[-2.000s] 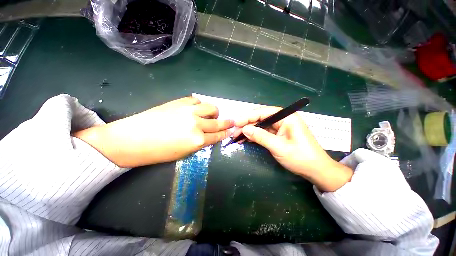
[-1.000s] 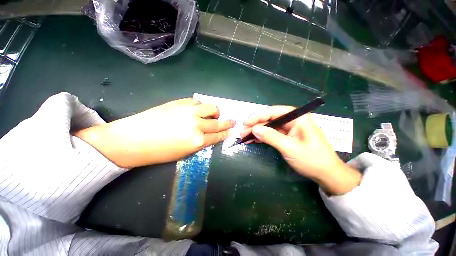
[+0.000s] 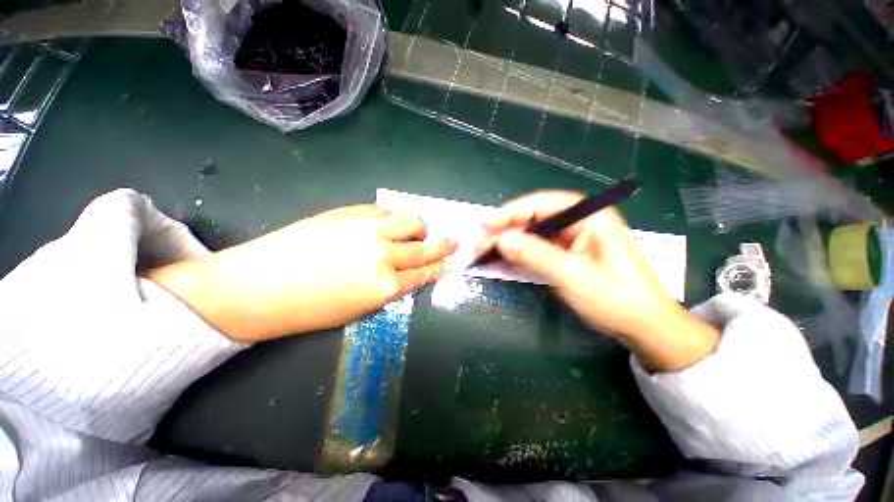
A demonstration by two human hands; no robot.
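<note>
My right hand point(image 3: 578, 260) holds black tweezers point(image 3: 588, 208), tilted, with the fine point down at the white backing strip point(image 3: 659, 257) near my left fingertips. My left hand point(image 3: 314, 263) lies flat with fingers pointing right, the fingertips pressing on the left part of the strip. The strip has rows of tiny dark marks; both hands hide much of it. A shiny patch of clear film point(image 3: 471, 296) lies just below the strip. A blue-filled strip point(image 3: 371, 382) stands upright in view below my left hand. Any small piece at the tweezer point is too small to tell.
A lined bag with a dark opening point(image 3: 368, 74) is at upper left. Clear trays point(image 3: 520, 83) lie at the back. A small clear tape roll point(image 3: 742, 278), yellow-green tape roll point(image 3: 855, 255), film scraps point(image 3: 750, 196) and a red container point(image 3: 851, 118) are at right.
My right hand and the tweezers first moved slightly right, then the tweezer point moved up from the film area onto the white strip. My left hand has hardly moved.
</note>
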